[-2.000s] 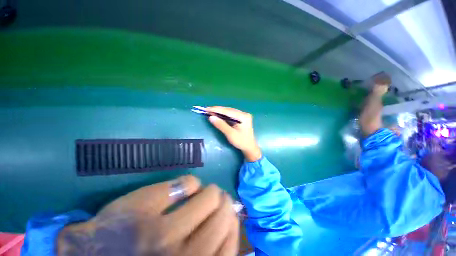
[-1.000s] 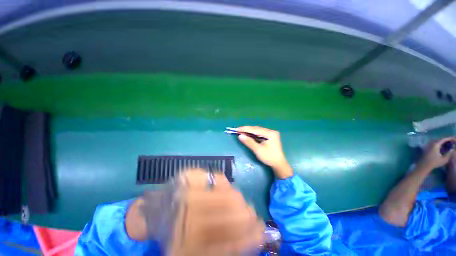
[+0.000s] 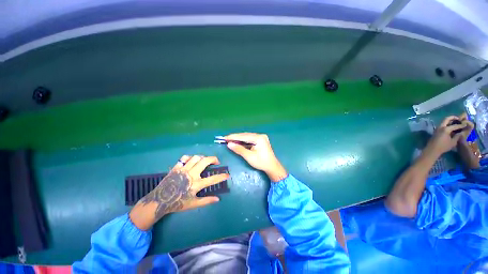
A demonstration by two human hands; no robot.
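The black slotted tray lies on the green bench in front of me. My left hand is spread flat over its middle and right part, fingers apart and pointing right; whether it touches a small part is hidden. My right hand is right of and beyond the tray, closed around dark tweezers with silver tips pointing left. The tips are just above or on the bench; no part shows between them.
Black round units stand spaced along the far band, with more at far left. Dark slabs lie at far left. A person in a blue smock works at right, holding a black piece. A metal bar crosses at far right.
My left hand has come down from near the camera onto the slotted tray. My right hand still holds the tweezers. The view has turned, and the neighbour's hands now show more fully.
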